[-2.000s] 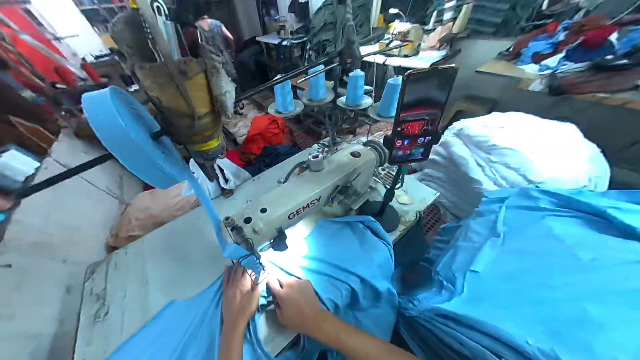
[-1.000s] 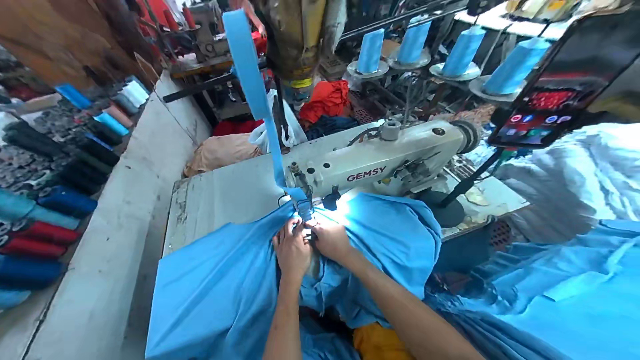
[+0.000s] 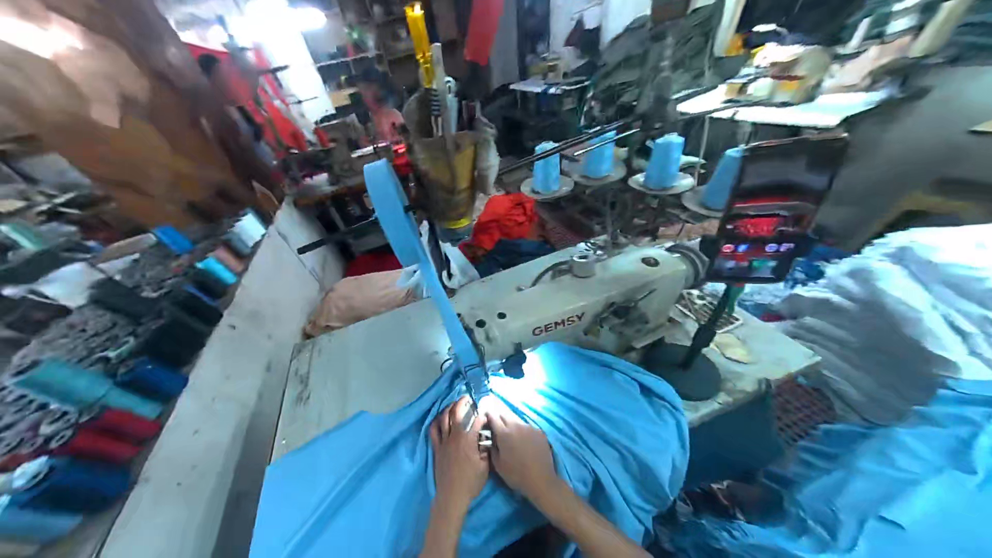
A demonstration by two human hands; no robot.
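Observation:
A Gemsy industrial sewing machine [image 3: 573,310] stands on a worn pale table, its lamp lighting the needle area. Blue fabric [image 3: 612,418] spreads around the needle and over the table's front. My left hand [image 3: 459,449] and my right hand [image 3: 521,453] lie side by side on this fabric just in front of the presser foot, fingers gripping its edge. Between them shows a small shiny metal part. A blue fabric strip [image 3: 430,287] runs down from a roll into the folder at the needle. The fingertips are partly lost in glare.
A smartphone [image 3: 767,209] on a stand rises at the machine's right end. Blue thread cones [image 3: 663,161] stand behind it. A low pale partition [image 3: 209,372] runs along the left, with many thread spools beyond. More blue cloth [image 3: 914,480] and a white cloth heap [image 3: 914,302] lie at right.
The view has swung left and then partly back. Both hands stay on the fabric at the needle. The hanging blue strip shows less of its roll than two seconds ago.

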